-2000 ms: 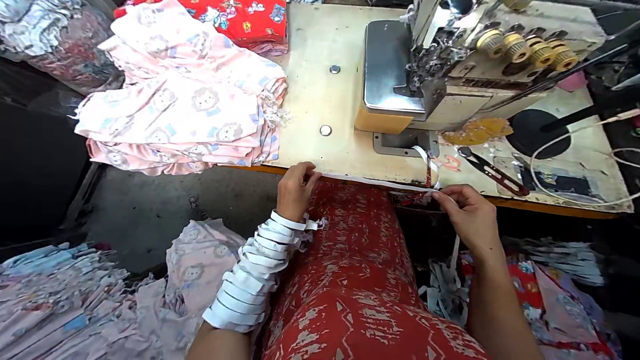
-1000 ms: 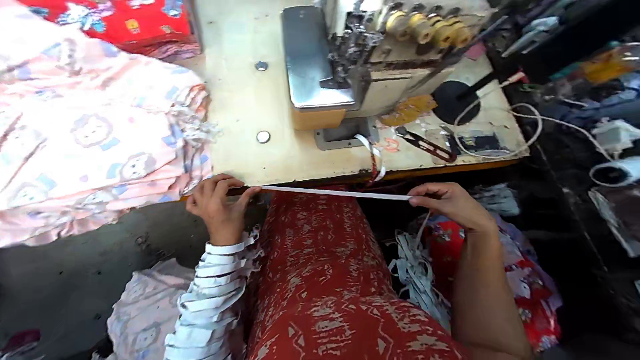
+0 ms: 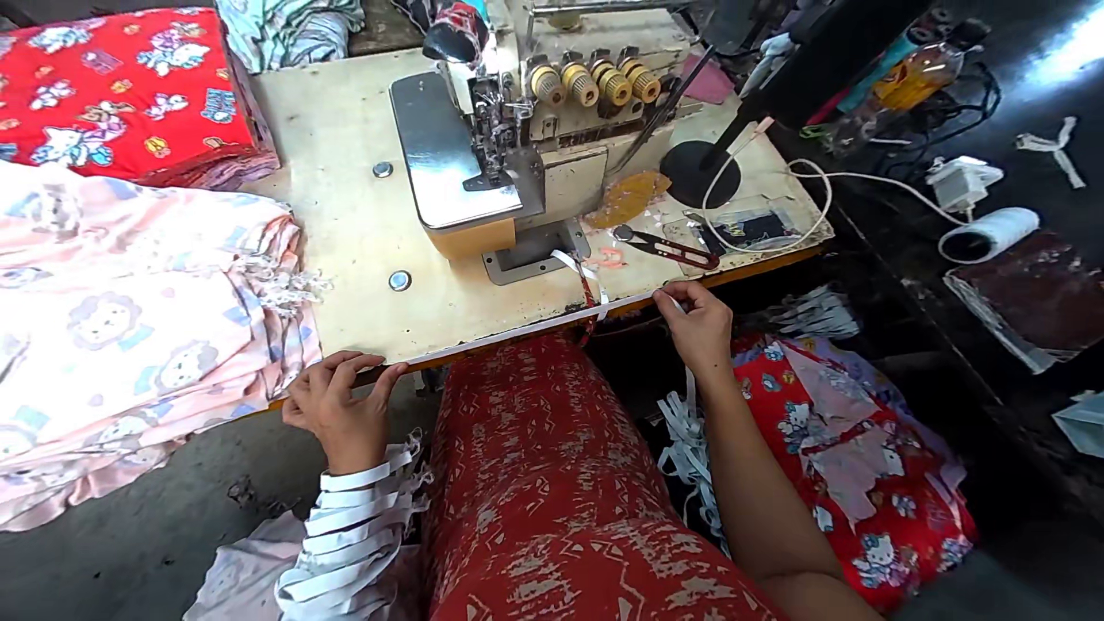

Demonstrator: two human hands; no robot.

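Note:
A narrow white elastic strip (image 3: 517, 331) is stretched along the front edge of the sewing table. My left hand (image 3: 345, 401) pinches its left end at the table edge; several white elastic loops (image 3: 354, 535) circle that forearm. The right part of the strip is between the thumb and fingers of my right hand (image 3: 697, 323), and a tail hangs below that hand. Behind the strip stands an overlock sewing machine (image 3: 561, 129). A short white strip and a red patterned strip hang over the edge near its base. Red-handled thread snips (image 3: 668, 247) lie right of them.
Pink printed fabric pieces (image 3: 138, 328) are stacked at the left, red printed fabric (image 3: 121, 95) behind them. A black lamp base (image 3: 700, 172), a looped white cable (image 3: 828, 207) and a thread spool (image 3: 989, 235) are at the right. More red fabric (image 3: 854, 474) lies below right.
Both hands have moved apart since the earliest frame, with the white strip drawn out longer between them. The view has shifted.

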